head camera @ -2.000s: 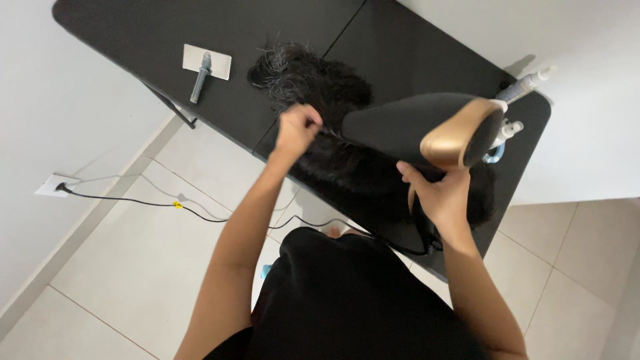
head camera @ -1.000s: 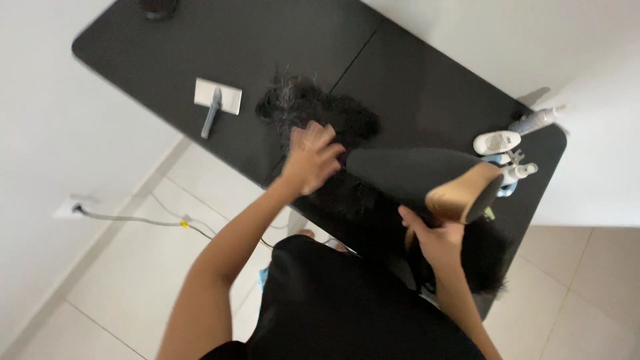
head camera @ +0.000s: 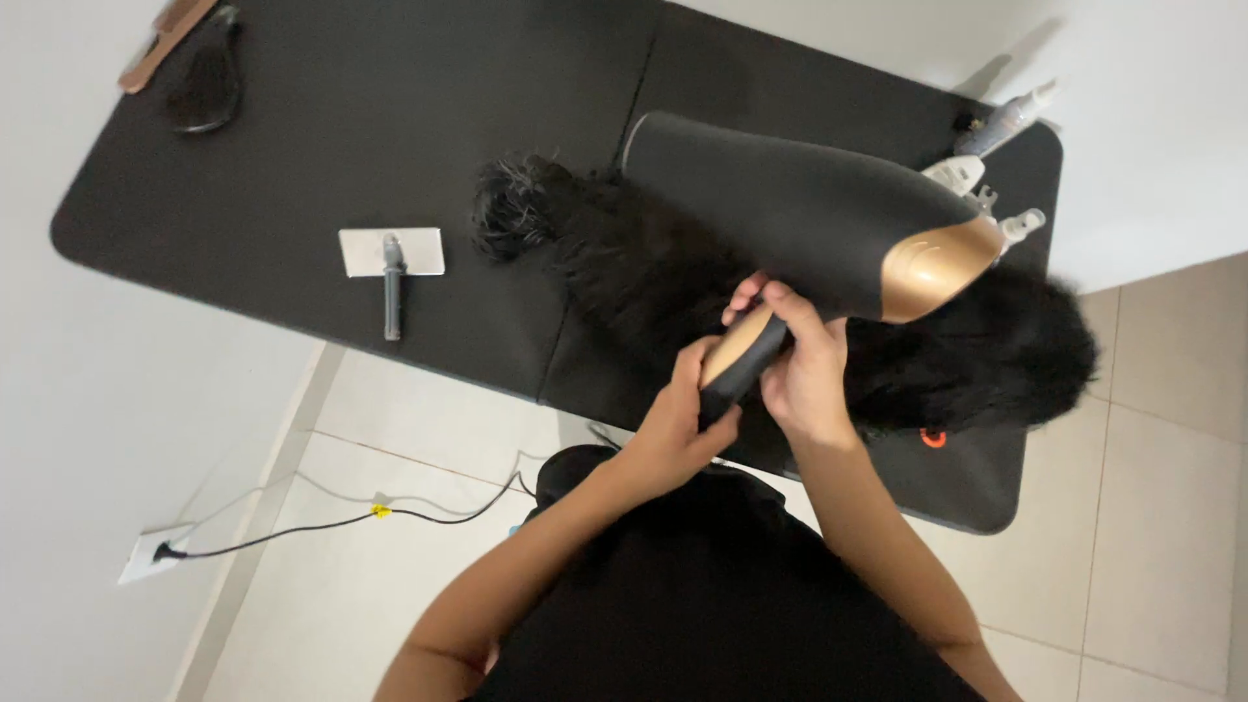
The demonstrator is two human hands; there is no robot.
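A black and gold hair dryer (head camera: 780, 185) is held in both hands above a black-furred dog (head camera: 634, 263) lying on the black folding table (head camera: 448, 107). My left hand (head camera: 682, 419) closes round the lower part of the dryer's handle. My right hand (head camera: 804, 366) grips higher, where the handle meets the barrel, with its fingers partly hidden behind it. The barrel points left and hides part of the dog's back. Dark fur spreads on both sides of the dryer; a small orange ring (head camera: 933, 438) shows at its lower right edge.
A slicker brush (head camera: 392, 292) lies left of the fur. An oval dark brush (head camera: 207, 88) and a brown comb-like tool (head camera: 166, 44) are at the table's far left. Spray bottles (head camera: 1009, 117) stand at the right end. A black cord (head camera: 292, 531) runs from a wall socket (head camera: 151, 554).
My left hand has left the fur and taken hold of the dryer's handle, beside my right hand. The handle now slants down to the left. The view is closer to the table.
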